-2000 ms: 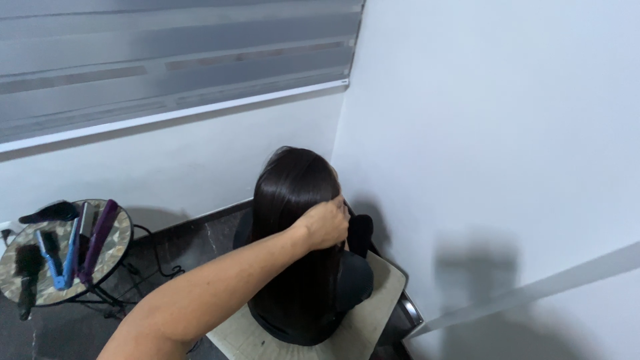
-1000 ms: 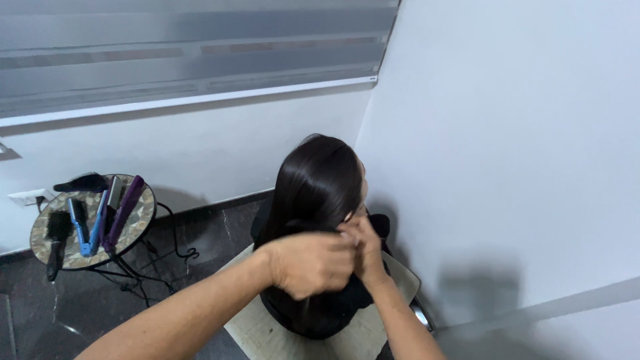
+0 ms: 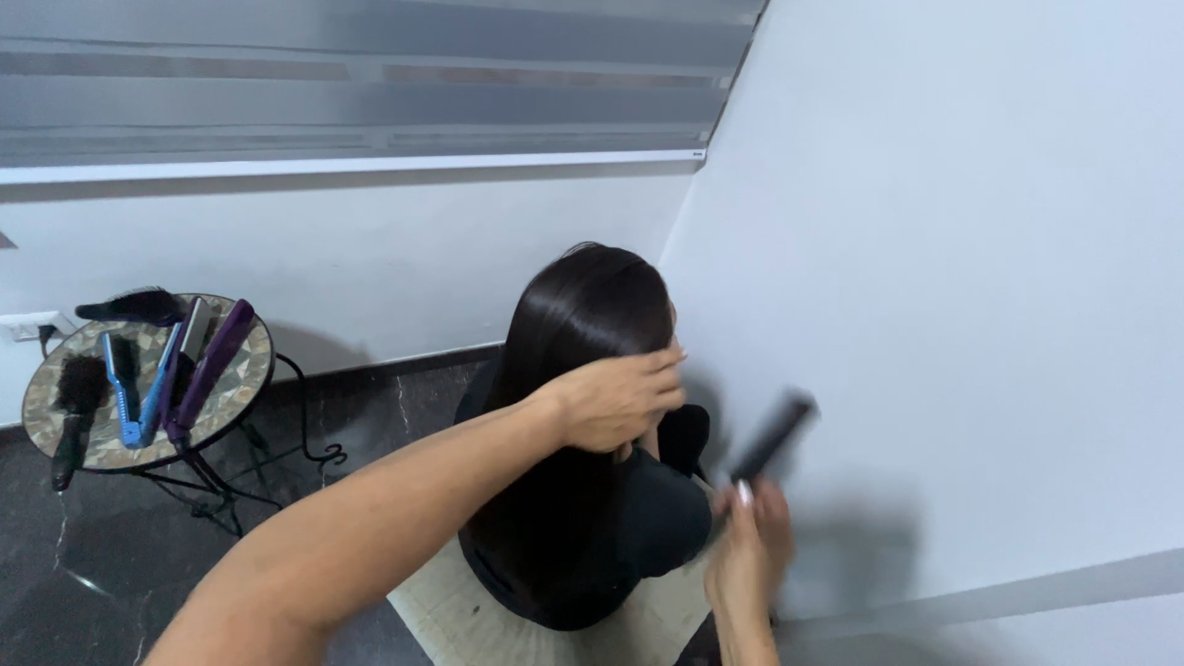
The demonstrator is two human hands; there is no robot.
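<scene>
A person in a black top (image 3: 666,504) sits with their back mostly to me, long dark straight hair (image 3: 592,314) hanging down. My left hand (image 3: 624,398) lies against the hair at the side of the head near the face, fingers bent; whether it grips a strand is hidden. Lower right, beside the person's shoulder, my right hand (image 3: 754,536) holds a dark comb (image 3: 775,435), blurred, pointing up and to the right, away from the hair.
A round mosaic-topped table (image 3: 254,370) at left bears a purple hair straightener (image 3: 215,365), a blue hinged hair tool (image 3: 120,398), a round brush (image 3: 79,398) and a dark paddle-like brush (image 3: 134,307). Beneath the person is a pale seat (image 3: 444,601). A white wall (image 3: 971,277) stands close at right.
The hands were close together at the hair one second ago. Now my right hand is apart, lower right, with the comb plainly visible; my left hand is at the side of the head.
</scene>
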